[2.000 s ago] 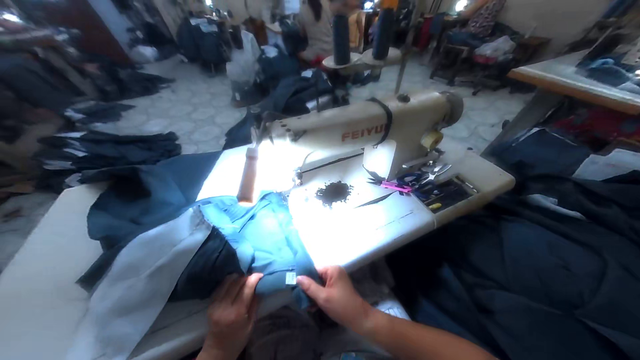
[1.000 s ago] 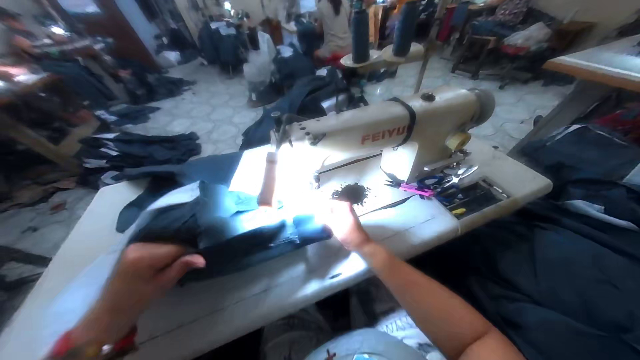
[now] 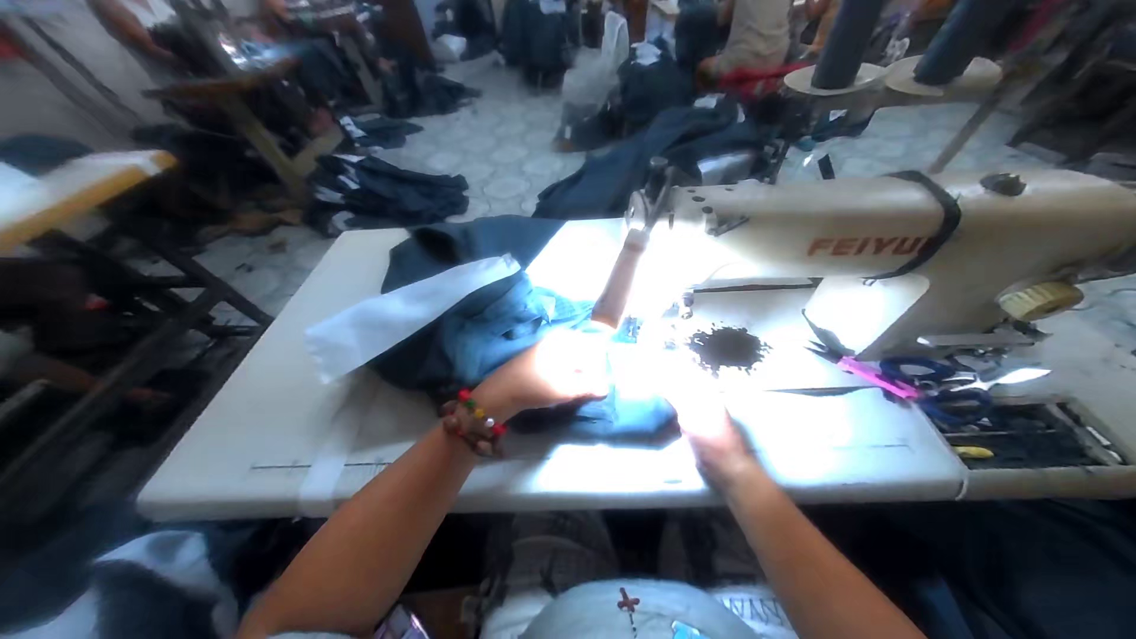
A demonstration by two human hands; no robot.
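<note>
A beige industrial sewing machine (image 3: 790,226) marked FEIYUE stands on a white table (image 3: 284,355). Dark blue and lighter blue fabric (image 3: 497,319) lies bunched left of its needle area, a pale strip (image 3: 413,311) across it. My left hand (image 3: 564,368), a beaded bracelet at the wrist, rests on the fabric with its fingers washed out by the lamp's glare. On the fabric's right edge, near the needle, is my right hand (image 3: 710,426), its fingertips also lost in the glare. Whether either hand grips the cloth cannot be told.
Right of the needle lie a dark round patch (image 3: 728,348), a pink-handled tool (image 3: 877,377), blue-handled scissors (image 3: 958,390) and a recessed tray (image 3: 1029,435). Thread cones (image 3: 848,44) stand behind the machine. Dark garment piles (image 3: 386,195) lie on the floor; other people sit farther back.
My left hand has moved right over the fabric, toward the needle area. The bunched fabric has shifted, and its pale strip now lies across the top. The view has turned left.
</note>
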